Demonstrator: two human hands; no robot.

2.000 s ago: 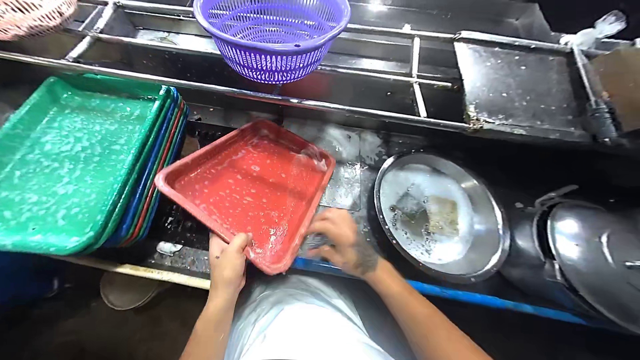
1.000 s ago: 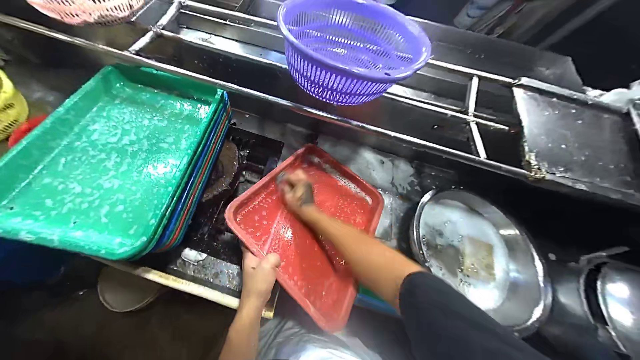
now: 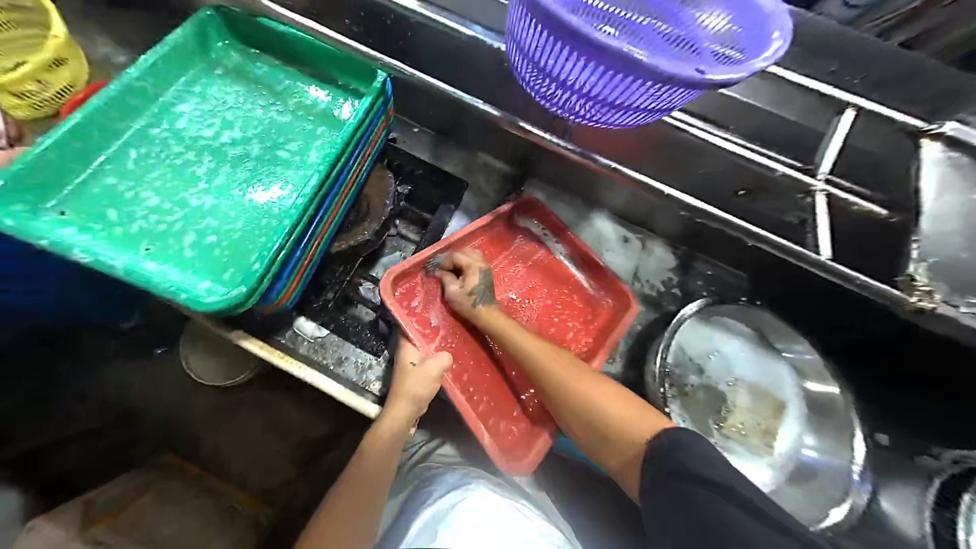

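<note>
A red plastic tray (image 3: 564, 297), wet and sudsy, lies tilted in front of me. My left hand (image 3: 418, 375) grips its left edge, thumb over the rim. My right hand (image 3: 465, 284) presses a small greyish scrubber (image 3: 435, 264) on the tray's inside near the upper left corner; the fingers partly hide it. Left of the tray stands a stack of trays with a green plastic tray (image 3: 198, 168) on top, spotted with foam. To the right sits a round metal basin (image 3: 827, 389) of soapy water, with a yellowish block or sponge (image 3: 751, 415) in it.
A purple plastic basket (image 3: 610, 84) stands on the metal rail behind. A yellow basket (image 3: 38, 69) is at the upper left, near part of another person's hand (image 3: 11, 155). A stove grate (image 3: 412, 198) shows between stack and tray. A metal pot's edge (image 3: 942, 503) is at lower right.
My right hand came from beside the tray onto its inside, then moved toward the upper left corner. My left hand has shifted from the tray's bottom edge to its left edge. The view has turned.
</note>
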